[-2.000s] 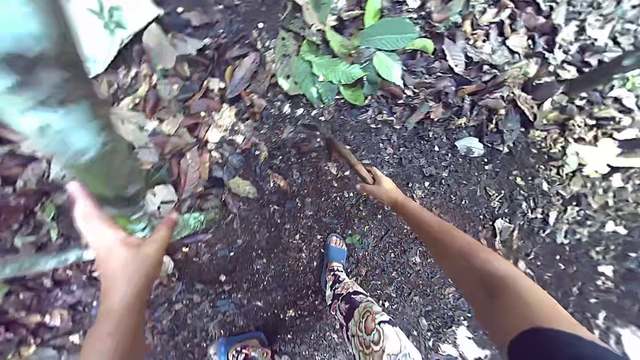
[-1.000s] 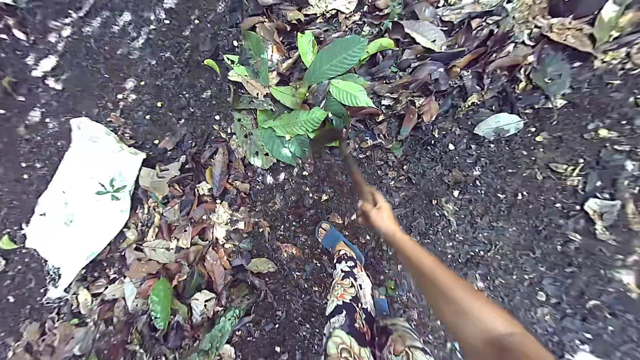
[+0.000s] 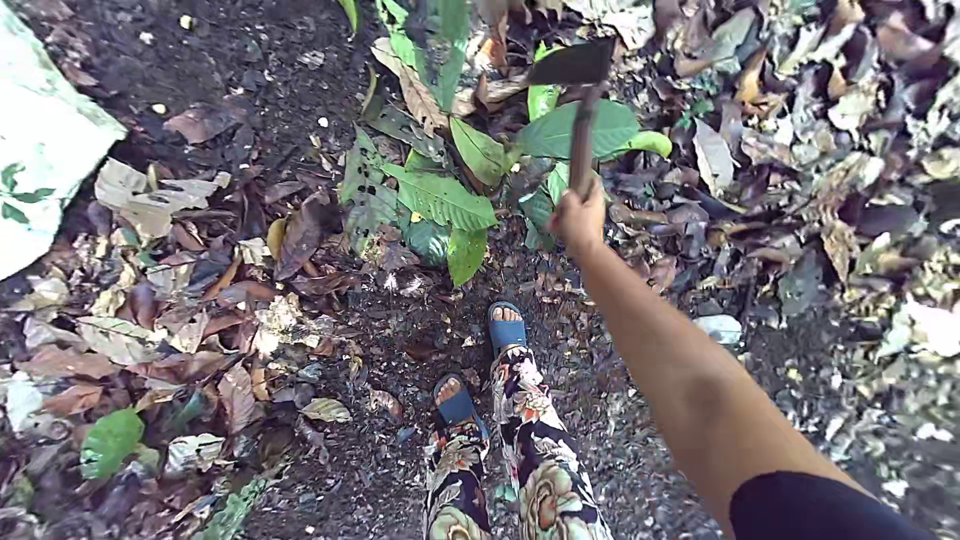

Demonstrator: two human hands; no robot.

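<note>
My right hand (image 3: 581, 217) is closed around the wooden handle of a hoe-like tool (image 3: 582, 146) with a wide dark blade. The tool is raised over a low plant with broad green leaves (image 3: 450, 199), and its blade hides part of the leaves and litter behind it. Where exactly the blade hangs above the ground, I cannot tell. My left hand is out of the frame.
My feet in blue sandals (image 3: 507, 332) stand on dark soil just below the plant. Dry brown leaves (image 3: 187, 360) cover the ground on both sides. A whitish sheet or sack (image 3: 45, 142) lies at the left edge.
My left hand, seen two seconds ago beside a blurred greenish trunk or pole, has left the view. My right hand has moved the tool forward, over the green plant.
</note>
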